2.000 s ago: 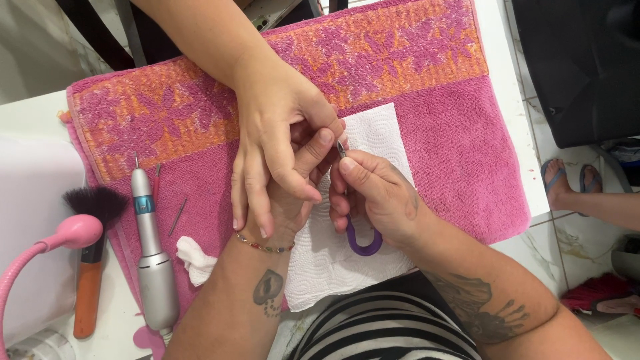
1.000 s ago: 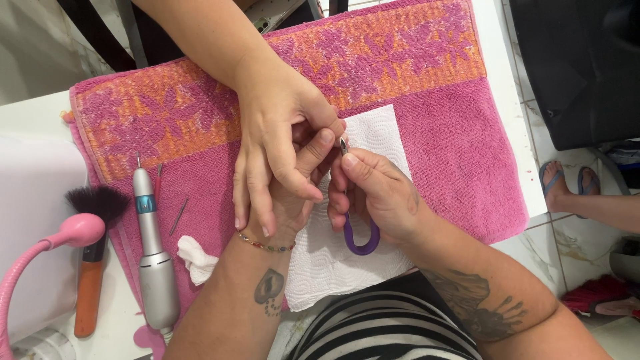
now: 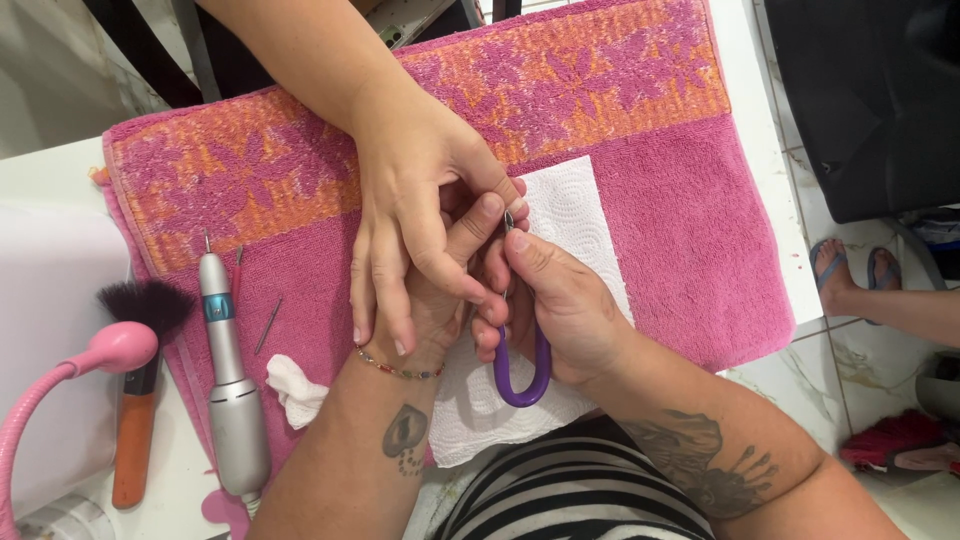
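My right hand [image 3: 559,300] is closed around a cuticle nipper [image 3: 523,386] with purple-coated handles; its metal tip lies at the thumbnail of another person's hand [image 3: 409,180]. My left hand [image 3: 457,277], partly hidden beneath that hand, grips its thumb between my thumb and fingers. The other person's remaining fingers spread over my left palm and wrist, near a beaded bracelet [image 3: 397,370]. A white paper towel [image 3: 574,210] lies under my hands, on a pink towel [image 3: 690,247] with an orange flowered band.
On the left are an electric nail drill [image 3: 236,420], a black-bristled brush [image 3: 135,442], a pink flexible-neck lamp [image 3: 124,347], a thin metal tool [image 3: 268,325], a red-handled tool [image 3: 237,276] and a crumpled white wipe [image 3: 296,391]. A person's sandaled feet [image 3: 832,274] are at right.
The purple nipper handles have shifted slightly in my right hand and show more than two seconds ago. My left hand and the other person's hand have hardly moved.
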